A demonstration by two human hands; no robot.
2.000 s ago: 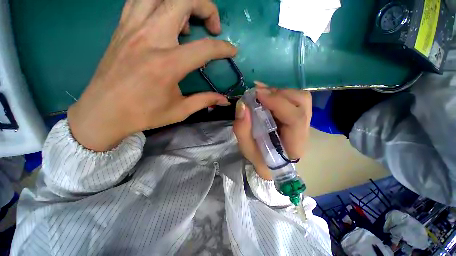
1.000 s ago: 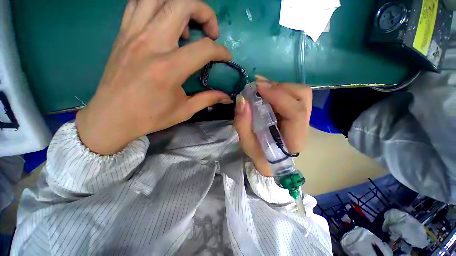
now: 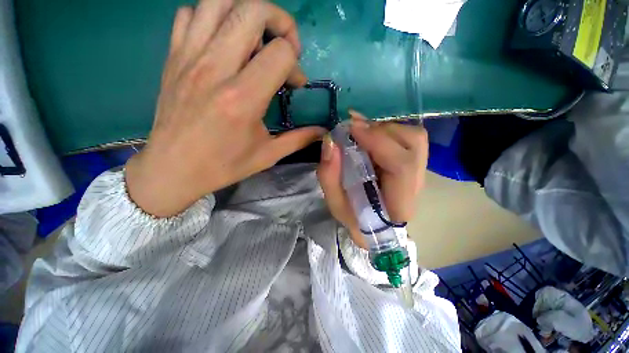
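A small black rectangular frame (image 3: 335, 103) is at the front edge of the green mat. My left hand (image 3: 214, 103) holds it between thumb and index finger at its left side, the thumb along the near side. My right hand (image 3: 390, 158) holds a clear syringe (image 3: 360, 186) like a pen, with its front end close to the frame's near right corner. The needle tip is too small or hidden to make out. A green cap (image 3: 391, 262) is on the syringe's rear end, with a clear hose leading off it.
The green mat (image 3: 483, 83) spans the bench. A white foam tray (image 3: 34, 165) with a black frame is at the left edge. A white wipe (image 3: 422, 17) lies at the back. A dark dispenser with gauge (image 3: 543, 16) is at the back right. Another person's sleeve (image 3: 565, 179) is at right.
The black frame has turned and now lies squarer to the mat's edge. My left hand has shifted slightly right with its index finger more bent. The syringe's rear end has swung slightly left.
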